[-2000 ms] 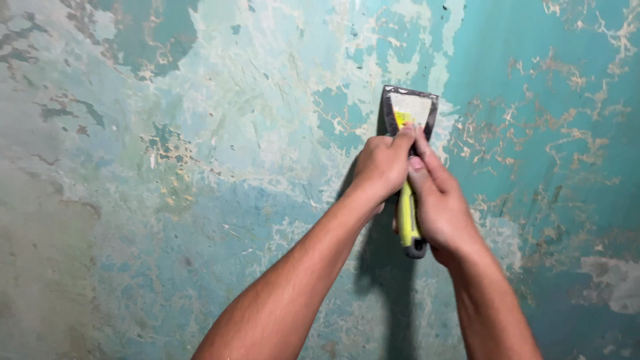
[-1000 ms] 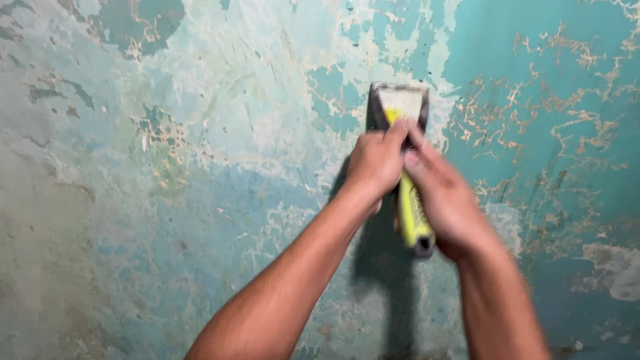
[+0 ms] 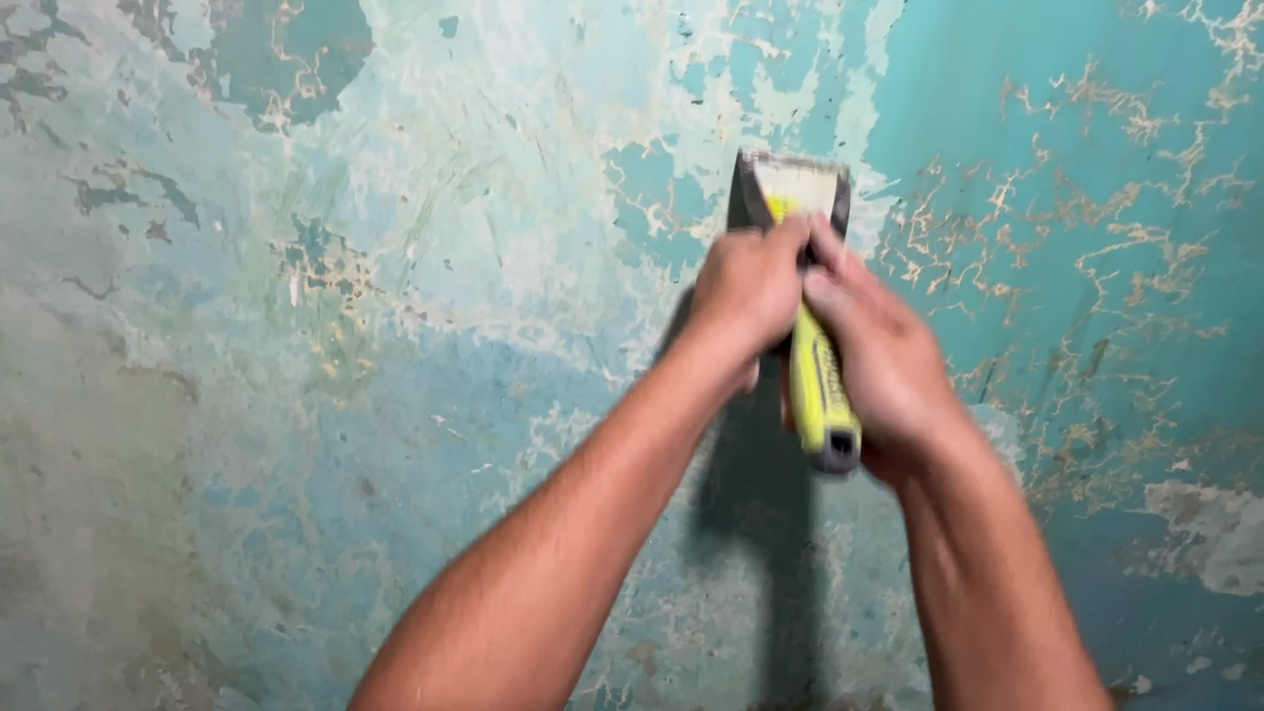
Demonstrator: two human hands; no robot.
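Observation:
A wide-bladed scraper (image 3: 822,385) with a yellow-green and black handle is held up against a painted wall (image 3: 533,217). Its blade points upward, and pale matter covers the blade's face. My left hand (image 3: 755,286) grips the neck of the scraper from the left, thumb on top near the blade. From the right, my right hand (image 3: 884,346) closes around the handle, a little blurred; its fingertips lie beside the left thumb. The butt of the handle sticks out below both hands. Whether the blade's edge touches the wall cannot be told.
Worn turquoise paint with pale, vein-like cracks covers the wall at the right. Left of the scraper the surface is patchy light green and blue, turning grey-brown at the lower left. A dark shadow of the hands and tool falls below them.
Both hands keep their hold on the scraper. Hands and scraper have shifted slightly left on the wall since two seconds ago.

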